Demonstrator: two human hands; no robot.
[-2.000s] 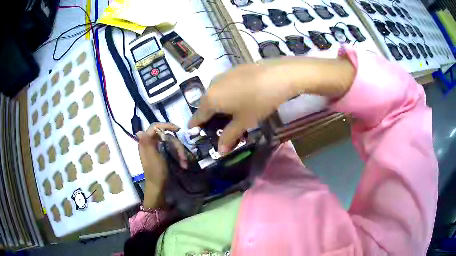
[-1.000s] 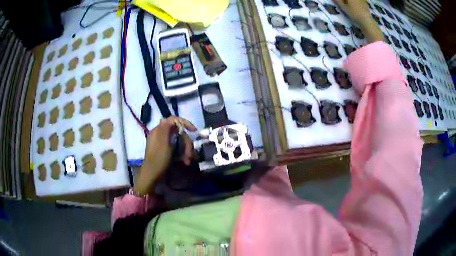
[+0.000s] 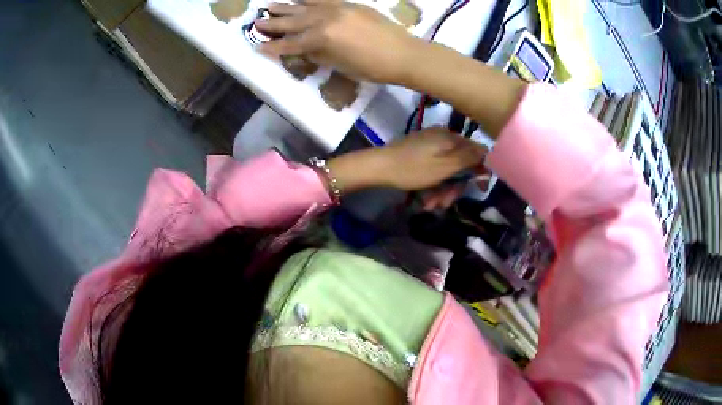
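My right hand [image 3: 336,35] is stretched across to the white foam tray [image 3: 297,119] at the upper left. Its fingertips are at a small white-and-dark round unit [image 3: 256,28] in the tray; whether they grip it is hidden. My left hand [image 3: 443,162] is low over the dark fixture area, fingers bent. Something dark is at its fingertips, too blurred to tell if it is held. The fixture [image 3: 507,245] is blurred, just right of my left hand, partly beside my right sleeve.
The handheld meter [image 3: 529,59] lies beyond my right forearm, with yellow crumpled material [image 3: 570,39] behind it. Red, blue and black cables run between tray and meter. Stacked trays [image 3: 701,198] stand at the right. Cardboard layers [image 3: 158,55] show under the left tray's edge, above grey floor.
The view has turned strongly toward the left tray. My right hand has moved from the filled trays on the right across to the left tray. My left hand remains near the fixture.
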